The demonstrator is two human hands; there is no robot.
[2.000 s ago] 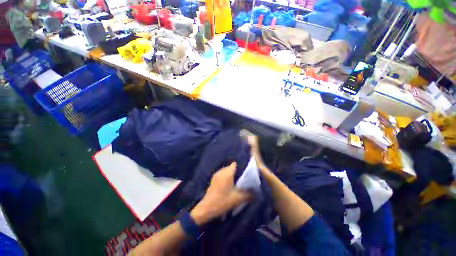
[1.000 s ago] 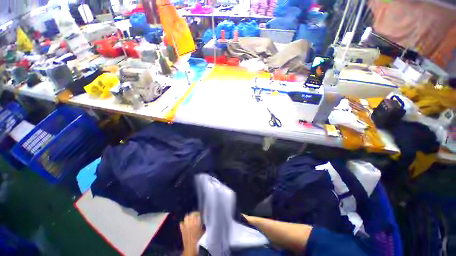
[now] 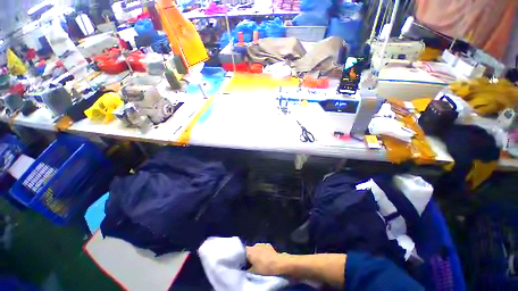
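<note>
A white panel point(image 3: 227, 262) hangs bunched at the bottom centre, joined to dark cloth that the lower edge cuts off. My right hand point(image 3: 264, 258) reaches in from the right, its fingers closed on the white panel's right side. My left hand is not in the picture. A large navy garment pile point(image 3: 164, 204) lies to the left, below the table edge. Navy and white garments point(image 3: 346, 210) fill the blue crate point(image 3: 444, 241) at the right.
A white sewing table point(image 3: 244, 128) runs across, with open scissors point(image 3: 305, 134), a sewing machine point(image 3: 366, 113) and an upright phone point(image 3: 350, 75). A white board with a red edge point(image 3: 136, 262) lies under the pile. An empty-looking blue crate point(image 3: 57, 182) stands at left.
My left hand has gone out of the picture at the bottom. The white panel has dropped lower and bunched up. My right hand now shows beside it. The view has turned a little right.
</note>
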